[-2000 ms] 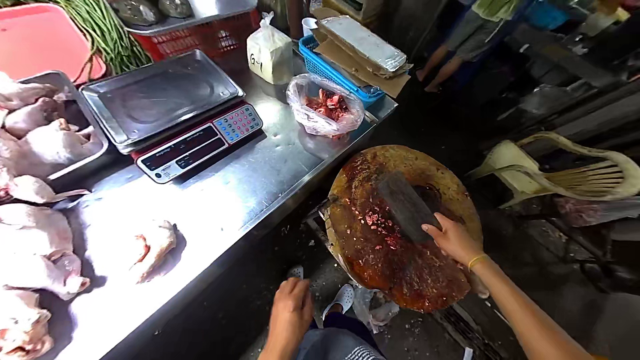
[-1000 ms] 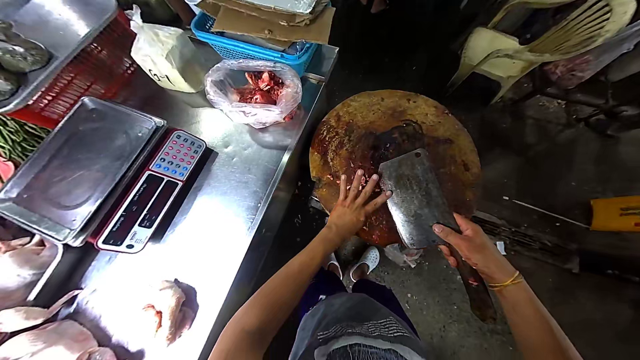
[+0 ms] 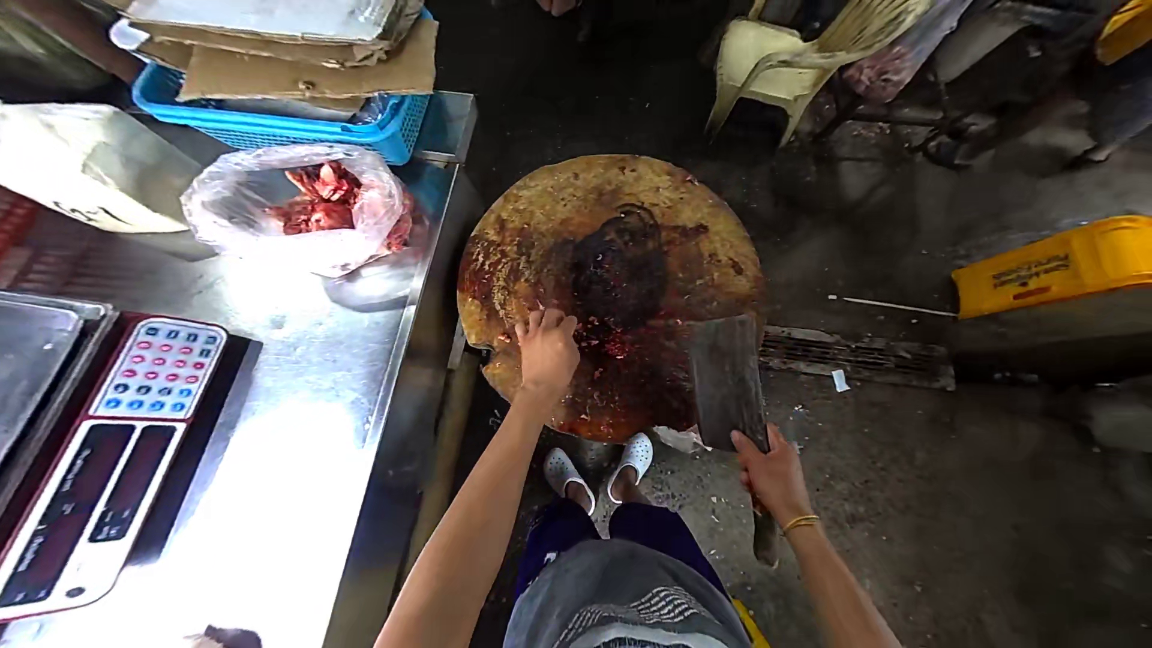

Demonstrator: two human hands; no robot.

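A round wooden chopping block (image 3: 531, 216), stained dark red, stands before me with small meat scraps on its middle. My right hand (image 3: 769, 472) grips the handle of a broad cleaver (image 3: 727, 378), whose blade lies over the block's right edge. On the block's lower left rests my left hand (image 3: 547, 351), its fingers bent; whether a scrap is under them is hidden. Left of the block, a clear plastic bag (image 3: 243, 207) of red meat pieces (image 3: 326, 196) sits at the corner of the metal table.
The steel table (image 3: 297, 432) carries a digital scale (image 3: 117, 459), a white bag (image 3: 90, 166) and a blue basket (image 3: 396, 130) under cardboard. A plastic chair (image 3: 774, 63) stands beyond the block. At right are a yellow object (image 3: 1053, 265) and a floor drain grate (image 3: 864, 355).
My left hand, off the block two seconds ago and spread on it one second ago, now has bent fingers. The cleaver has shifted from the block's middle to its right edge. The view has turned.
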